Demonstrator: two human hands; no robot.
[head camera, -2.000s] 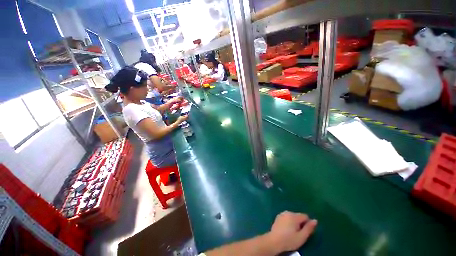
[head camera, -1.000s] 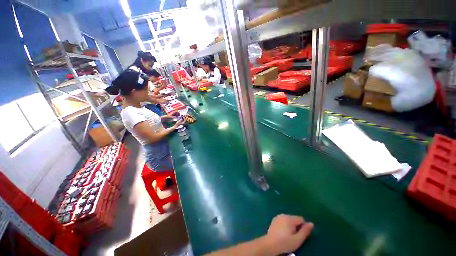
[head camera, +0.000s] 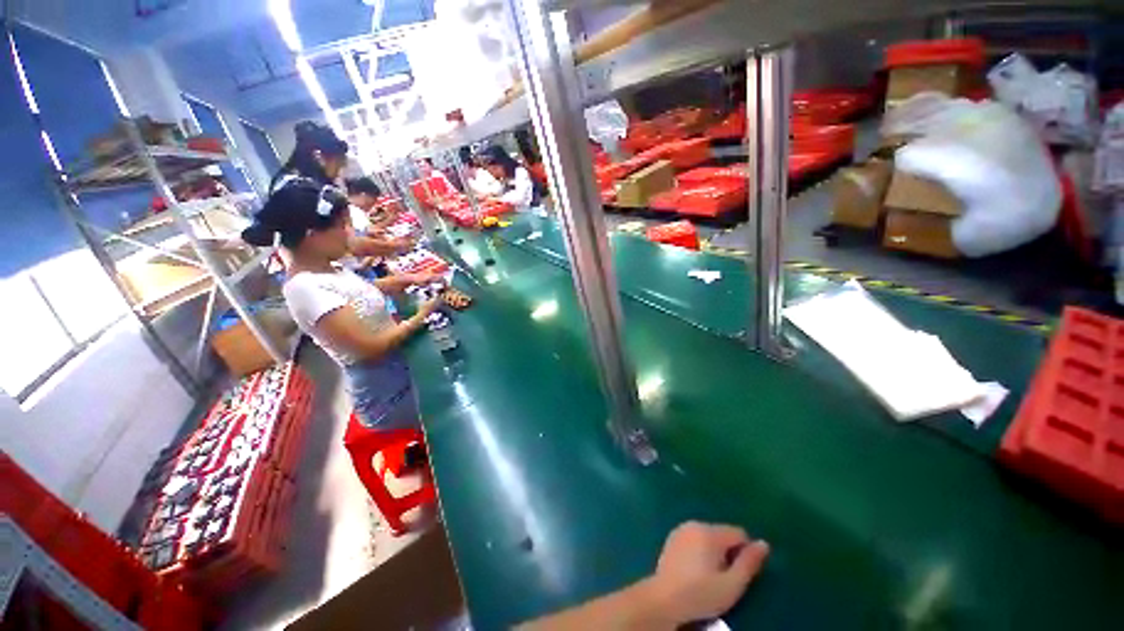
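My left hand (head camera: 705, 572) rests on the green bench top (head camera: 789, 518) at the bottom centre, back of the hand up and fingers curled. The inner side of the fingers is hidden, so I cannot tell if they hold anything. A small bit of something white (head camera: 712, 626) shows just below the hand, cut off by the bottom edge. My right hand is not in view.
Silver posts (head camera: 579, 247) stand on the bench. A white stack (head camera: 881, 351) lies across it, with a red compartment tray (head camera: 1079, 401) at the right. A seated person (head camera: 339, 308) works at the left. An open carton (head camera: 395, 589) is beside the bench.
The view has turned slightly, so the scene is shifted left. My left hand keeps nearly the same curled pose. The neighbouring person's hands have moved over the parts.
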